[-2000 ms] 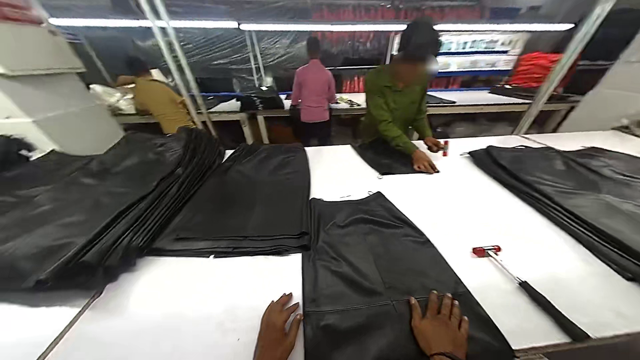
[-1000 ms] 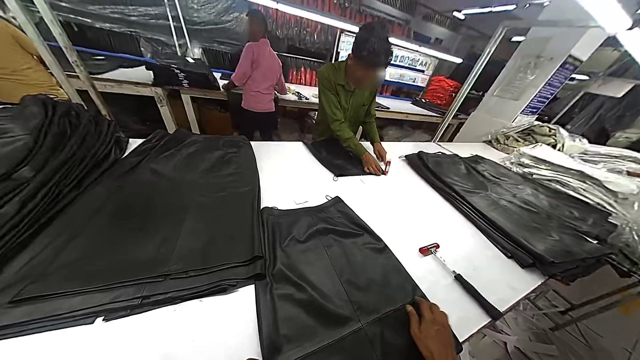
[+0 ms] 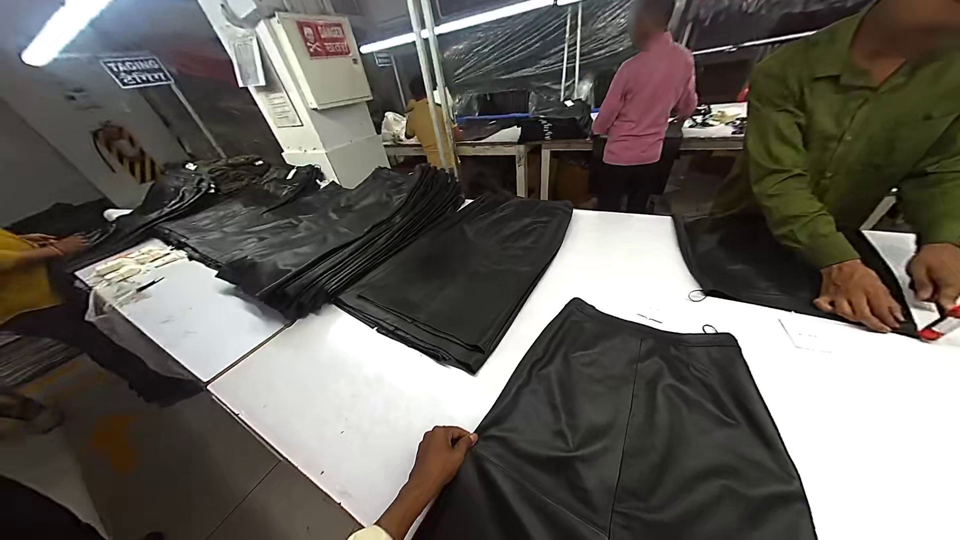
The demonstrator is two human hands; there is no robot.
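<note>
A black leather skirt (image 3: 637,420) lies on the white table (image 3: 300,397), its waistband away from me and its lower part cut off by the bottom of the view. My left hand (image 3: 444,451) pinches the skirt's left side edge between thumb and fingers. My right hand is out of view. Left of the skirt lies a pile of folded black leather skirts (image 3: 457,277), and beyond it a thicker stack of black leather pieces (image 3: 322,225).
Across the table a co-worker in a green shirt (image 3: 840,135) presses on another black leather piece (image 3: 757,262), a red-headed tool (image 3: 934,330) near one hand. Paper tags (image 3: 135,262) lie at the left. A person in a pink shirt (image 3: 649,97) stands behind.
The view has swung left. My left hand, out of view one second ago, now grips the skirt's left edge. My right hand and the hammer on the table have left the view.
</note>
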